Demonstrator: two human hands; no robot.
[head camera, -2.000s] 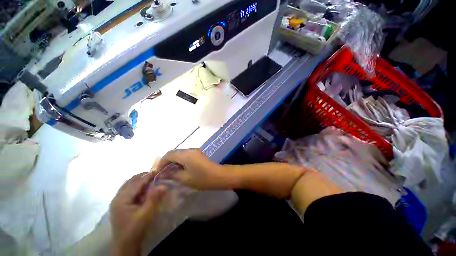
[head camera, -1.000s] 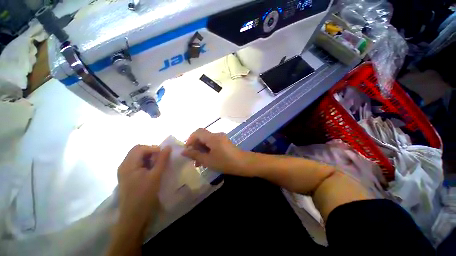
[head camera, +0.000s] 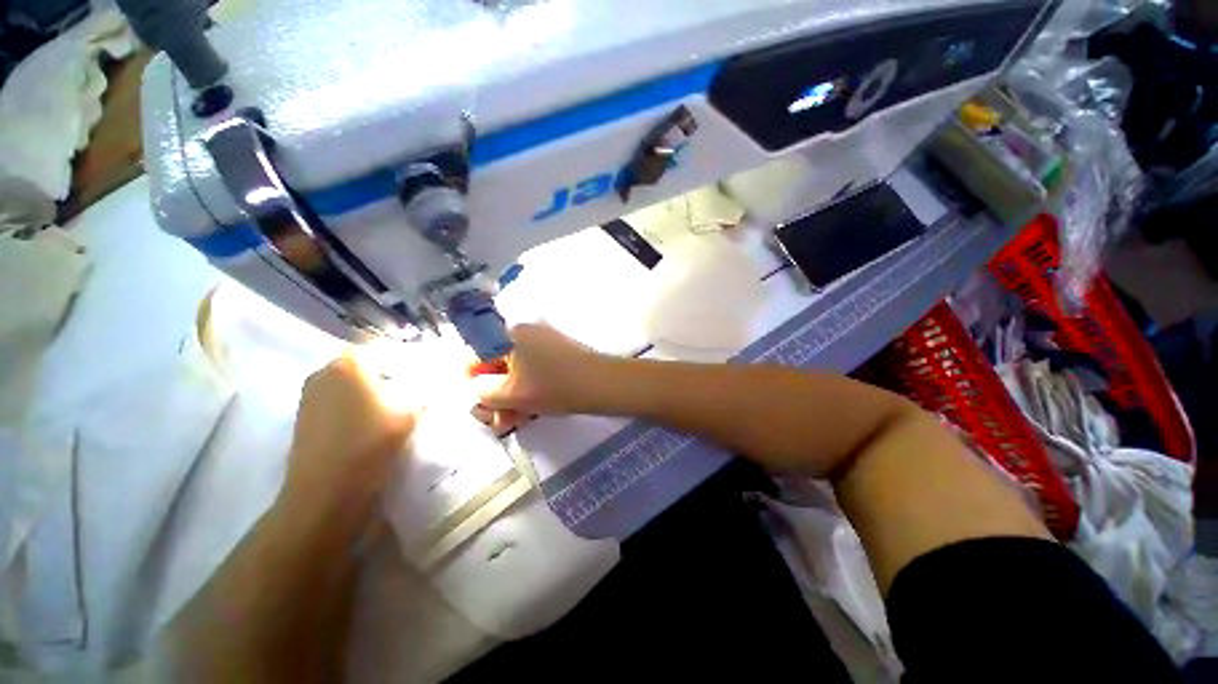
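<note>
A cream garment panel (head camera: 494, 568) with a narrow stitched strip (head camera: 468, 515) lies under the sewing machine head (head camera: 534, 154) and hangs over the front table edge. My left hand (head camera: 350, 421) is on the cloth left of the needle area; glare hides its fingertips. My right hand (head camera: 524, 381) is right of the needle area, its fingers curled at the cloth edge. A small red item (head camera: 490, 366) shows at its fingertips, beside the dark blue-grey knob (head camera: 478, 323). The needle tip is lost in the glare.
A pale disc (head camera: 708, 297), a small black strip (head camera: 632, 245) and a phone (head camera: 851, 234) lie right of my hands. The ruled table edge (head camera: 668, 461) runs along the front. A parts tray (head camera: 995, 167) and a red basket (head camera: 962, 388) holding cloth are at right. More cream cloth (head camera: 100, 401) spreads left.
Both hands have moved with the cloth from the front edge up to the needle area. The stitched strip now shows below them. The machine appears larger and closer.
</note>
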